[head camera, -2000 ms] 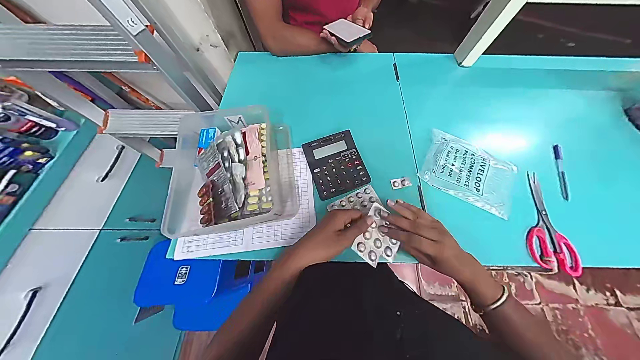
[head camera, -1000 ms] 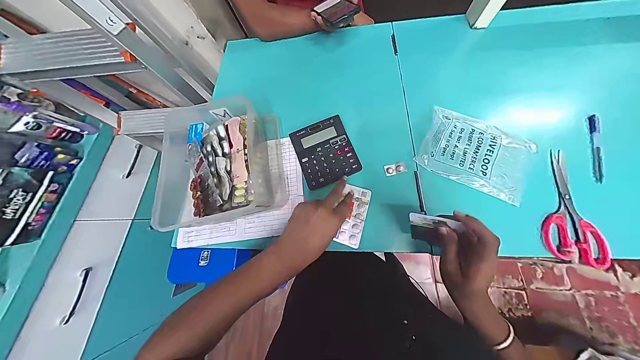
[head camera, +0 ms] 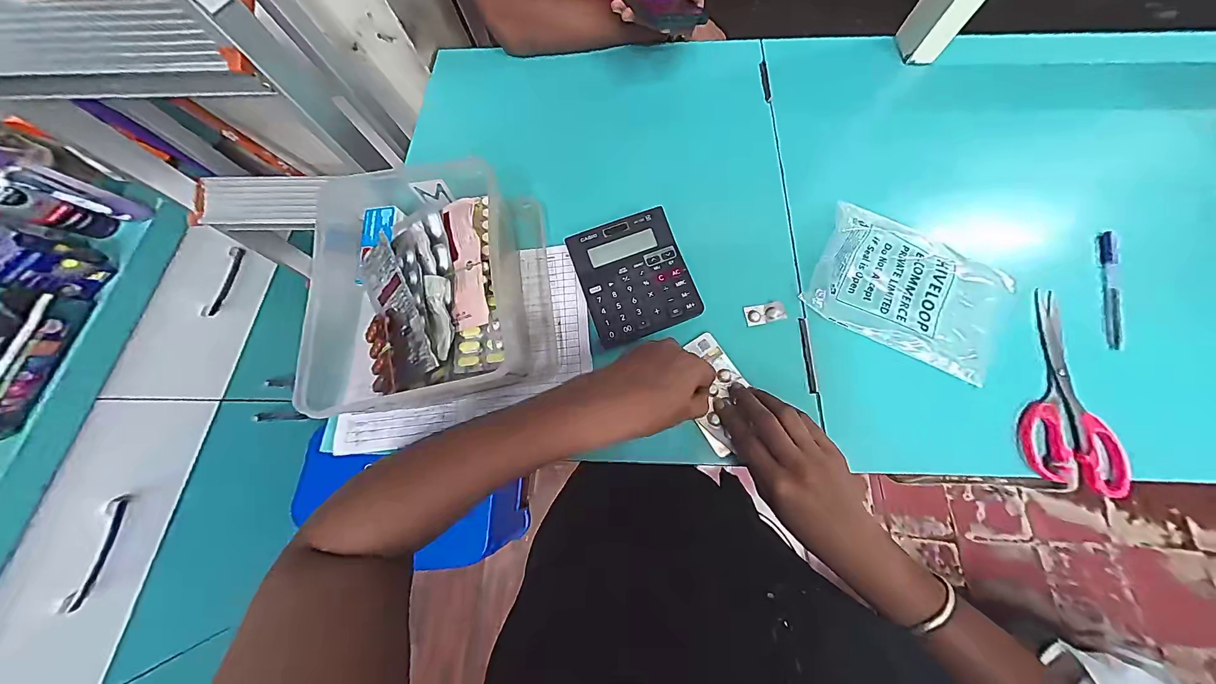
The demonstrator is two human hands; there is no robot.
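Note:
A blister strip of round tablets [head camera: 708, 356] lies at the counter's front edge, just below a black Casio desk calculator [head camera: 635, 275]. Bent fingers of my left hand [head camera: 655, 385] touch its left side. From the right, my right hand [head camera: 784, 442] covers part of the strip with its fingertips. Whether either hand grips it, I cannot tell. A small cut piece with two tablets [head camera: 765, 313] lies right of the calculator. To the left, a clear plastic box [head camera: 328, 313] holds several blister strips [head camera: 437, 285] of tablets and capsules, partly over a printed grid sheet [head camera: 560, 294].
Right of the counter's seam lie a clear printed plastic bag [head camera: 912, 294], scissors with red handles [head camera: 1073, 427] and a blue pen [head camera: 1110, 290]. A ladder [head camera: 256, 199] and drawers [head camera: 171, 361] stand at left. Across the counter, another person's hand holds a dark object [head camera: 665, 14].
My right hand, off to the right with a dark flat object a second ago, is now at the blister strip. That object no longer shows. My left hand's pointing finger is now bent.

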